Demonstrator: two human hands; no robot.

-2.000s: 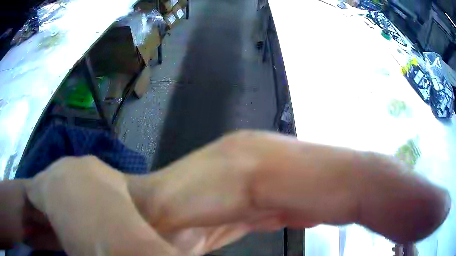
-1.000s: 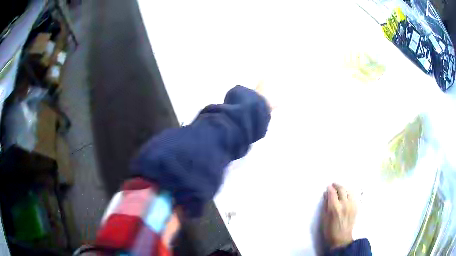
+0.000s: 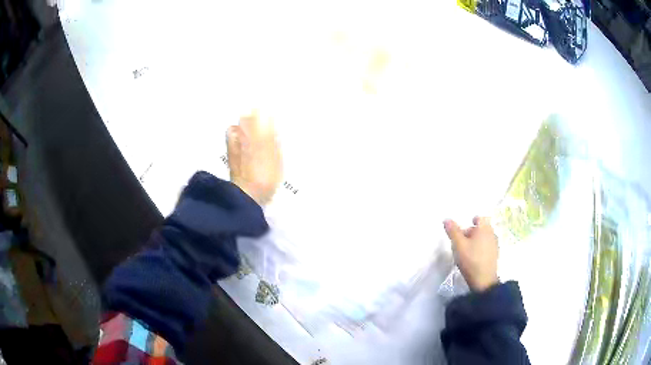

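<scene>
A pale, overexposed sheet or clear bag layer [image 3: 357,285] lies on the white table between my hands; its lower edge is blurred and wrinkled, and I cannot tell its material. My left hand [image 3: 255,160] is laid flat over the white surface at left, palm down, its fingertips washed out by glare. My right hand [image 3: 476,253] is at the right side of the layer, fingers curled; whether it grips the edge is unclear. Glossy polybags [image 3: 607,285] with yellow print lie right of my right hand.
A yellow-printed patch [image 3: 532,182] shows beside my right hand. Dark bundled items with white labels [image 3: 532,18] lie at the table's far right. The white table [image 3: 107,43] has its edge at left, with dark floor and cartons beyond.
A hand close to the camera has cleared the view. The view has shifted over the table. Both hands are now over it, and a wrinkled pale layer shows between them.
</scene>
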